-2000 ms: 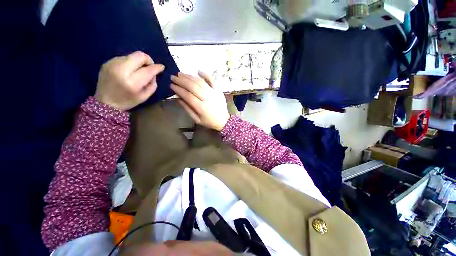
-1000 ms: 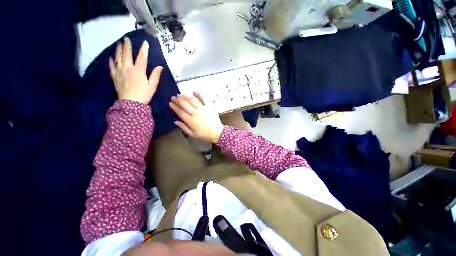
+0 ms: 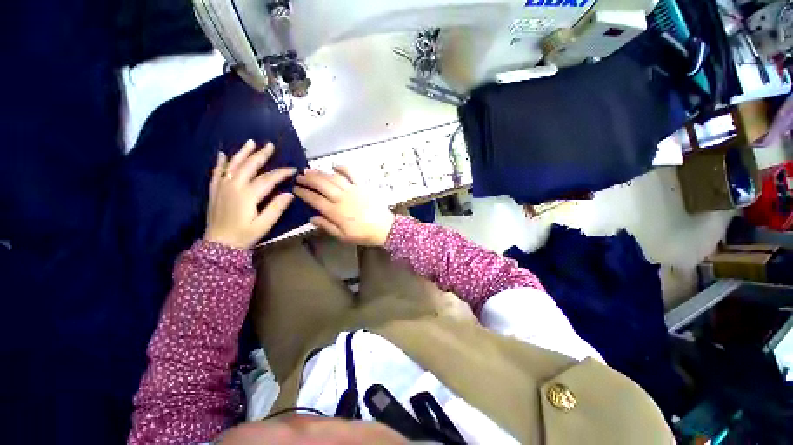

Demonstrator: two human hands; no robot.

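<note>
A navy garment piece [image 3: 196,130] lies on the white table, its straight right edge running up to the presser foot [image 3: 283,94] of the sewing machine [image 3: 365,19]. My left hand [image 3: 246,195] lies on the cloth with fingers spread, a ring on one finger. My right hand [image 3: 342,205] is at the cloth's right edge, fingertips on or beside it, close to my left fingertips; whether it pinches the edge is unclear. The large navy garment bulk [image 3: 61,261] fills the left side and joins the cloth under my left hand.
A dark stacked bundle [image 3: 556,135] hangs over the table's right end. Silvery metal tools [image 3: 435,89] lie on the bed beside it. A crumpled navy heap [image 3: 600,287] is at the lower right. Cardboard boxes [image 3: 717,178] stand at the far right. The table's front edge [image 3: 417,193] is near my right hand.
My left hand has moved back from near the presser foot toward the table's front edge. More of the machine head shows at the top. My right hand stays at the cloth edge.
</note>
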